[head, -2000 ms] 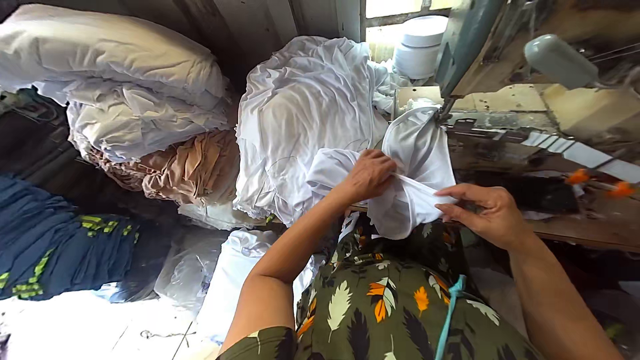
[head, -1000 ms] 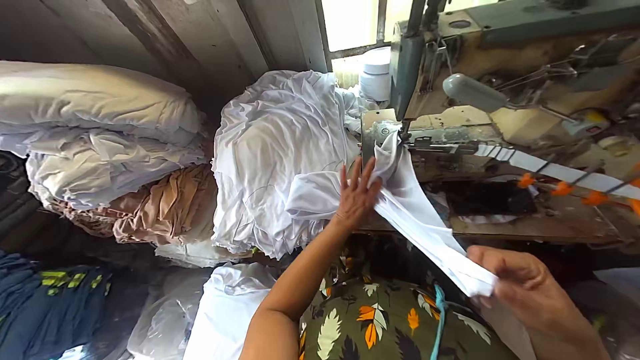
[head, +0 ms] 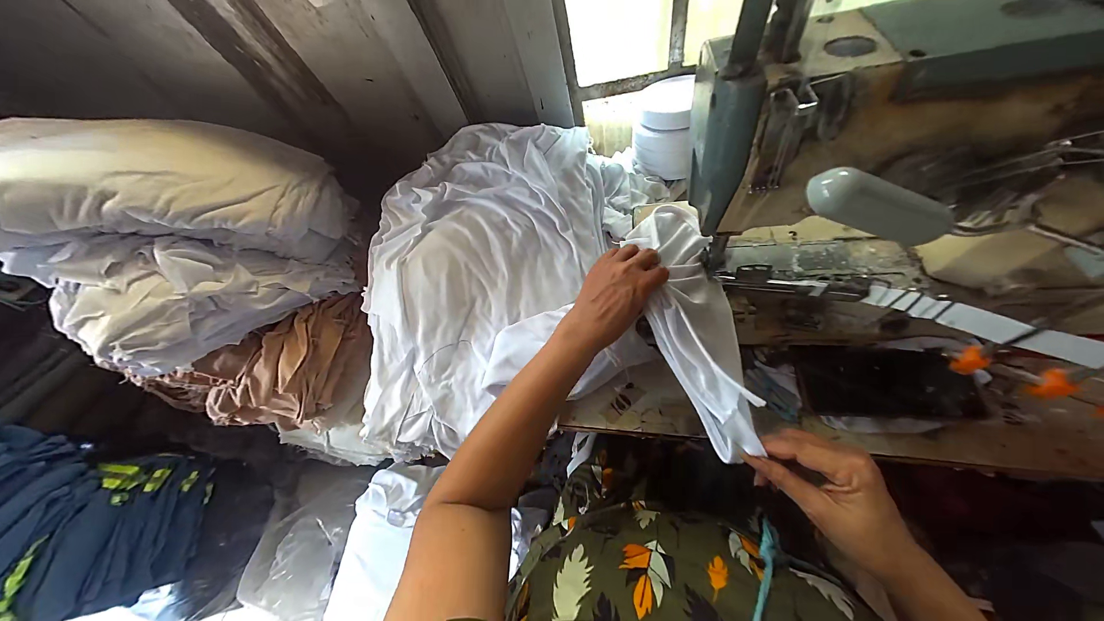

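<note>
A white knit fabric piece [head: 699, 332] lies across the sewing machine's bed, its upper part beside the needle area. My left hand [head: 625, 280] rests on the upper part with bent fingers, gripping the cloth near the needle. Lower right, my right hand [head: 815, 479] pinches the fabric's lower end between thumb and fingers at the table's front edge. The industrial sewing machine [head: 793, 112] stands at the upper right, and a white binding strip [head: 983, 319] runs into its guide from the right. The needle tip is too small to make out.
Left of the machine sits a large pile of white fabric [head: 474, 259]. A white plastic jar [head: 664, 129] stands behind it. Farther left are stacked cream cloth [head: 164, 181], brown cloth [head: 285, 366] and dark blue garments [head: 103, 526]. A dark flat object [head: 888, 379] lies on the table.
My left hand was spread flat on the fabric one second ago; its fingers are now bent nearer the needle area. My right hand has moved closer to the table edge with the cloth's end.
</note>
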